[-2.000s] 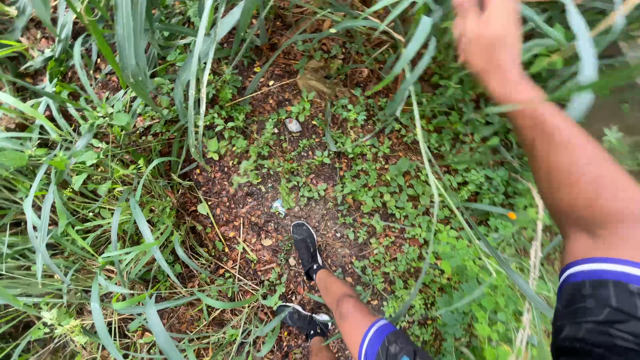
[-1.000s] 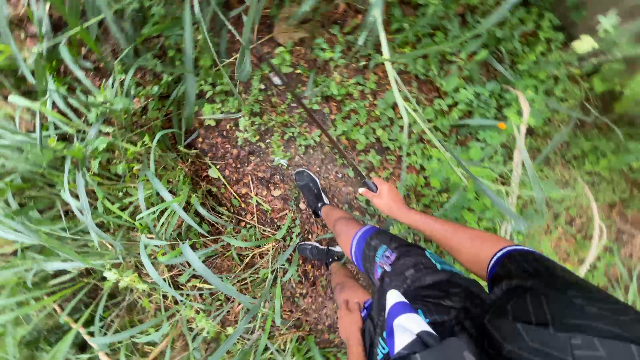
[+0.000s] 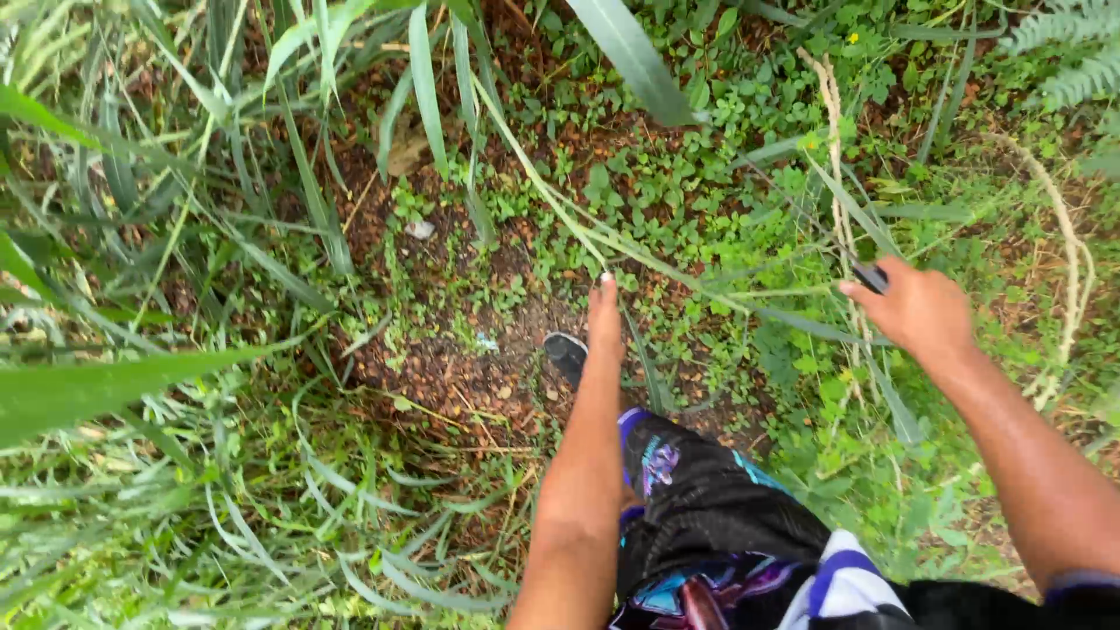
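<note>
My left hand (image 3: pixel 605 319) is seen edge-on in the middle, its fingertips at a green grass stem (image 3: pixel 560 210); whether they grip the stem is hidden. My right hand (image 3: pixel 919 306), to the right, is shut on the black handle (image 3: pixel 871 276) of a long, thin tool that looks like a machete. Its dark blade (image 3: pixel 801 210) slants up and left among leaves, blurred and partly hidden. More green stems (image 3: pixel 674 273) run between the two hands, near the blade.
Tall grass (image 3: pixel 157 219) fills the left side, with broad leaves hanging close to the camera. Dry, twisted stems (image 3: pixel 1069 254) stand at the right. Low leafy plants, brown litter (image 3: pixel 455 367) and a pale stone (image 3: pixel 420 229) lie ahead of my black shoe (image 3: pixel 567 354).
My left hand has risen from beside my knee to the grass stem. My right hand, with the tool, has moved to the right, away from my legs.
</note>
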